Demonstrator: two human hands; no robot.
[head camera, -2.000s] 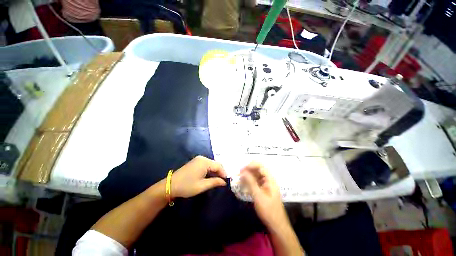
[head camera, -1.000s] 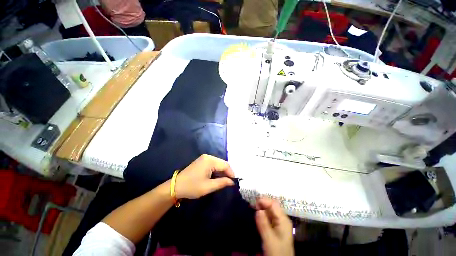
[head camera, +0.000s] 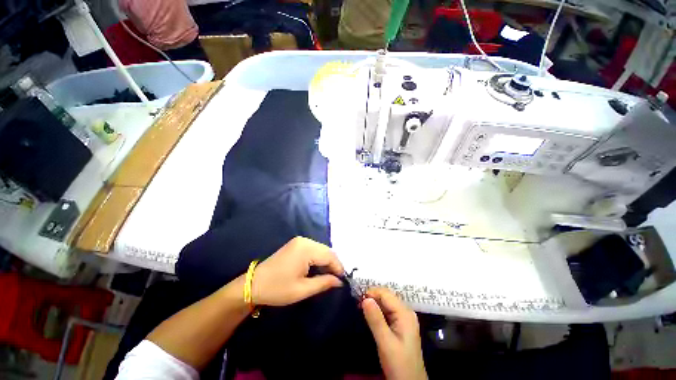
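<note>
Dark fabric (head camera: 256, 178) lies on the white table left of the machine head and hangs over the front edge onto my lap. My left hand (head camera: 300, 274), with a yellow bracelet at the wrist, pinches the fabric edge near the table's front edge. My right hand (head camera: 391, 319) is just right of it, closed around small thread snips (head camera: 356, 288). Their metal blades point at the pinched edge, where a small dark end sticks up. Most of the snips' handle is hidden by my fingers. The white sewing machine (head camera: 474, 126) stands behind, with its needle area away from both hands.
A scrap tray (head camera: 656, 256) with dark cloth is at the table's right end. A brown cardboard strip (head camera: 152, 163) runs along the left. Pale blue bins (head camera: 285, 65) stand behind. A yellow round object (head camera: 326, 85) is beside the machine head.
The red snips that lay on the table are gone from there and are now in my right hand, which has moved up to my left fingers. My left hand keeps its pinch. The view has shifted.
</note>
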